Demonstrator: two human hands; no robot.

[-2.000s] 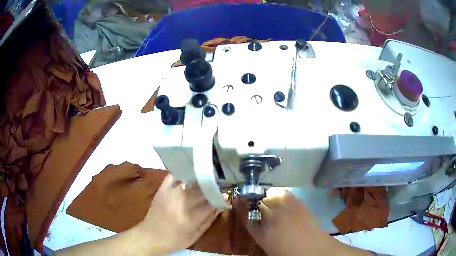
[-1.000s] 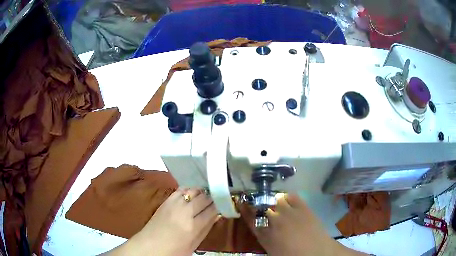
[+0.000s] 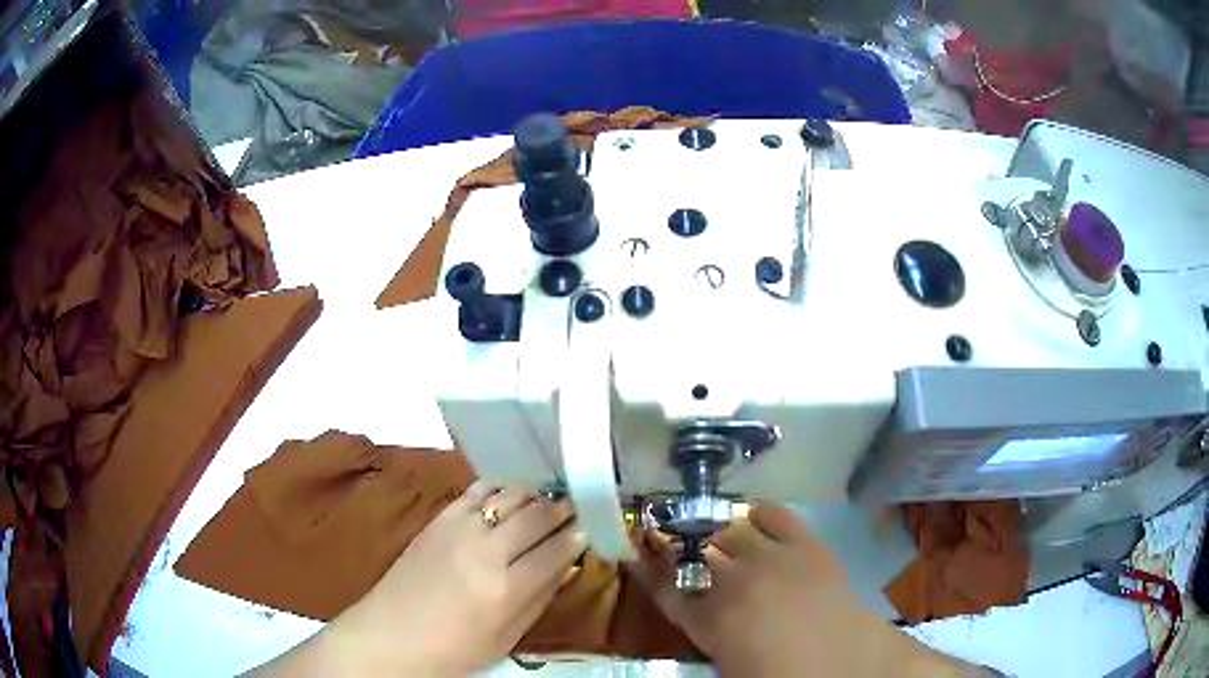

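Observation:
A rust-brown fabric piece [image 3: 613, 620] lies on the machine bed under my fingers, in front of the needle area. The needle and presser foot are mostly hidden by the lever guard [image 3: 590, 457] and the tension dial [image 3: 696, 511]. My left hand [image 3: 458, 583], with a ring, lies on the cloth left of the needle area, fingers together and pressing it. My right hand [image 3: 762, 589] presses the cloth on the right, its fingertips partly hidden behind the tension dial. Another flat brown piece [image 3: 312, 530] lies left of my left hand.
The white machine head [image 3: 743, 331] fills the middle, with a grey control panel [image 3: 1047, 431] at right. A crumpled brown heap [image 3: 100, 318] stands at left. A loose brown piece [image 3: 968, 563] and a red-handled tool [image 3: 1156, 596] lie at right. A blue bin or chair [image 3: 636, 77] is behind.
The brown cloth between my hands shows less of its length at the front, and its folds have changed. Both hands stay at the needle area. The view has shifted slightly.

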